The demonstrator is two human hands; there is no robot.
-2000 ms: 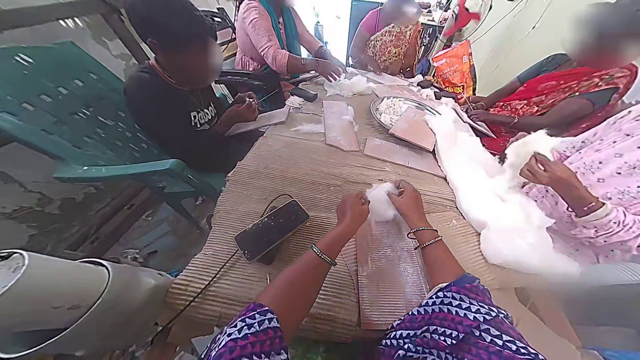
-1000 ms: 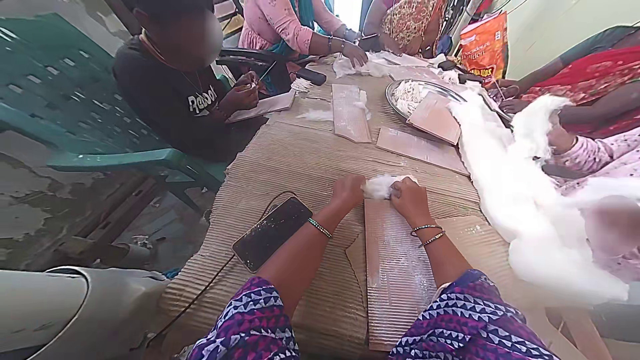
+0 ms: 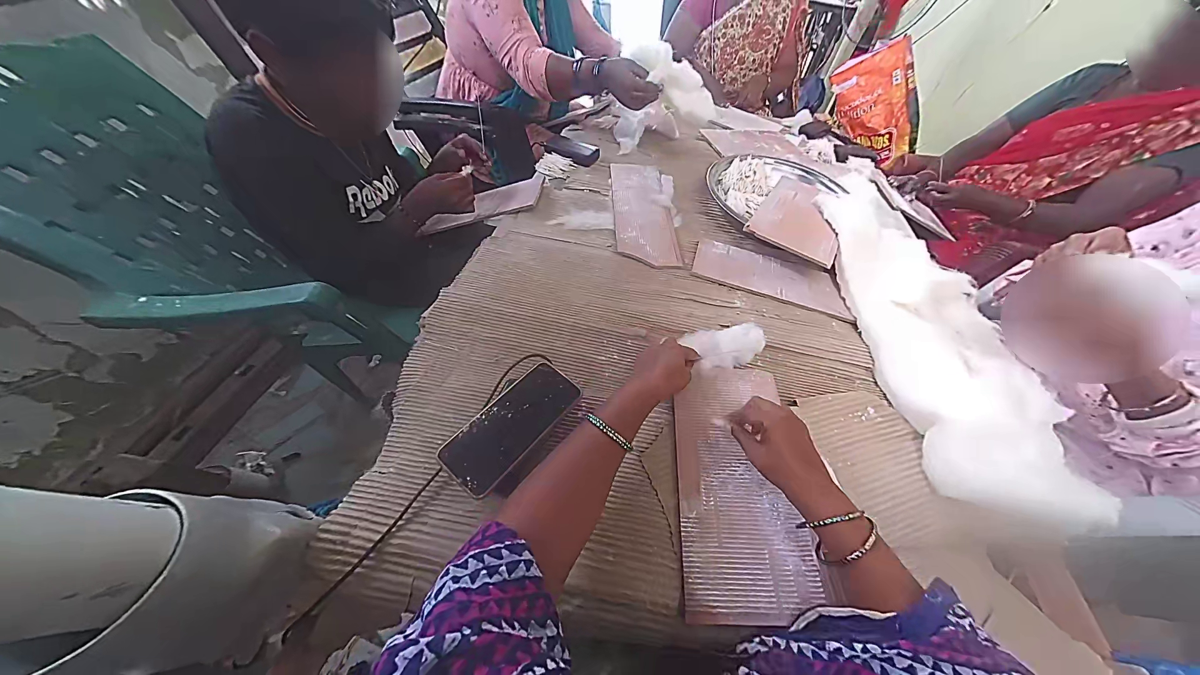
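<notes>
My left hand (image 3: 667,367) grips the left end of a small tuft of white cotton wool (image 3: 729,346) at the far end of a tile (image 3: 741,525) lying lengthwise before me. Over the tile's right side, nearer to me, is my right hand (image 3: 771,441), thumb and fingers pinched together on what looks like a tiny wisp of cotton. The tile has a pinkish-brown, shiny, ribbed surface. It rests on corrugated cardboard (image 3: 544,291) that covers the table.
A smartphone (image 3: 509,428) with a cable lies left of my left forearm. Beyond are more tiles (image 3: 647,214), a steel plate (image 3: 717,192) of white pieces and an orange bag (image 3: 874,103). A long cotton sheet (image 3: 937,347) runs along the right. Several people sit around, beside a green plastic chair (image 3: 225,305).
My right hand has come away from the cotton tuft, towards me over the tile; my left hand still holds the tuft. Across the table, a person in pink has lifted some cotton.
</notes>
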